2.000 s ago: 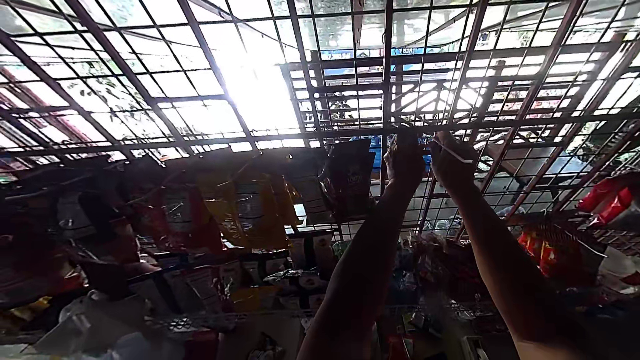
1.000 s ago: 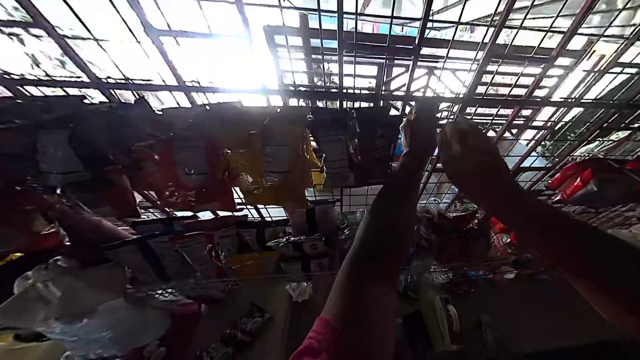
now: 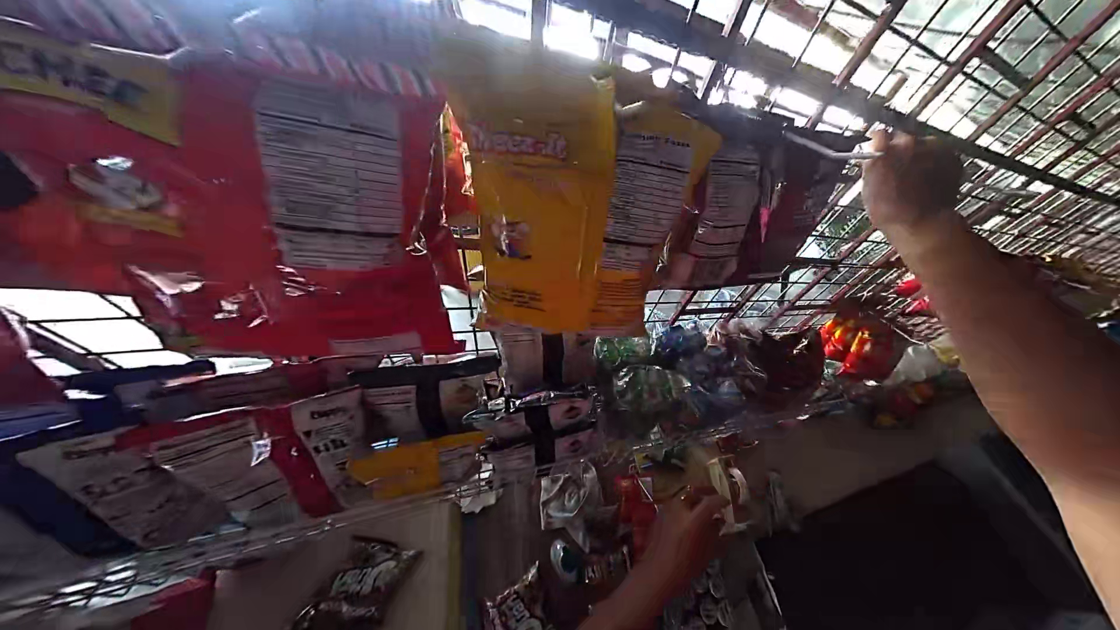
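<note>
High at the right, my right hand (image 3: 914,179) is closed around the end of a thin pale rod or cord (image 3: 822,147), close to the metal wire grille (image 3: 971,70). The pale piece runs left towards the tops of the hanging snack packets. My left hand (image 3: 687,529) is low in the middle, beside a small red packet (image 3: 636,499) and a pale strip-like item (image 3: 726,490). Its fingers are blurred, and whether they hold anything is unclear. Yellow snack packets (image 3: 542,219) and a large red packet (image 3: 341,175) hang in a row left of my right hand.
Below the row, more packets (image 3: 219,472) hang or lie along a wire rack (image 3: 289,529). Clear bags with green and blue contents (image 3: 652,385) and orange-red bags (image 3: 857,346) stand further back. Dark wrapped snacks (image 3: 359,586) lie at the bottom, near a dark surface (image 3: 919,542).
Both hands were up at the grille; my left hand has come down to the small goods, while my right remains high. The view has swung, with the hanging packets now much nearer.
</note>
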